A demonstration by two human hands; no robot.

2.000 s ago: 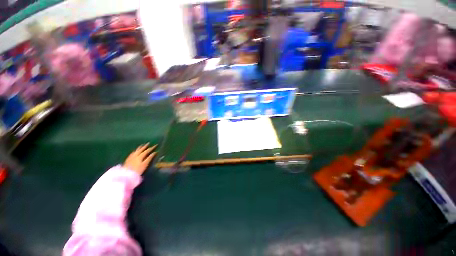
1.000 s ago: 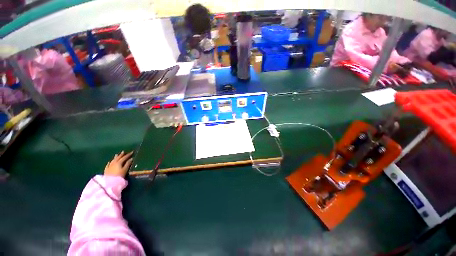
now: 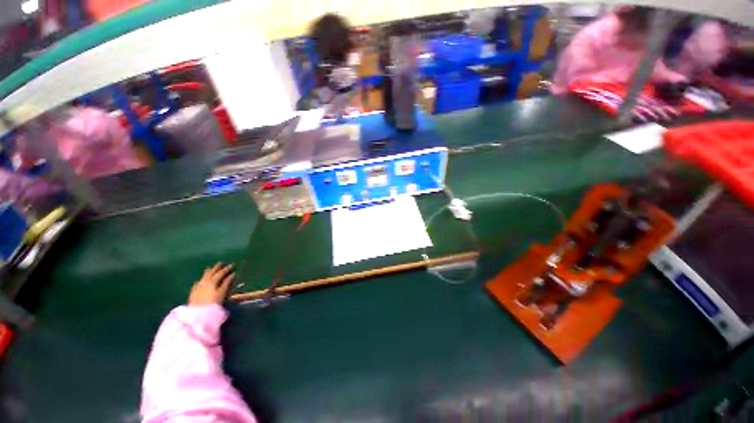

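My left hand (image 3: pixel 212 285) lies on the green mat at the left end of the board (image 3: pixel 364 272), fingers apart, holding nothing. A pink sleeve covers the arm. A white record sheet (image 3: pixel 379 230) lies on the board before the blue control box (image 3: pixel 379 178). A small grey power supply (image 3: pixel 283 198) with red digits stands left of the box. The orange-red clamp fixture (image 3: pixel 579 277) stands to the right, with dark metal clamp parts on it. A thin clear tube with a whitish fitting (image 3: pixel 460 209) loops toward the fixture. My right hand is not in view. The picture is slightly blurred.
A light-framed display monitor (image 3: pixel 703 295) stands behind the fixture at the right, with a red tray (image 3: pixel 715 155) raised above it. Another white paper (image 3: pixel 637 138) lies at the back right. People in pink sit beyond the bench. A shelf edge crosses the top.
The view has shifted and tilted. The left hand stays resting at the board's left end. The box, board and fixture look unmoved on the bench.
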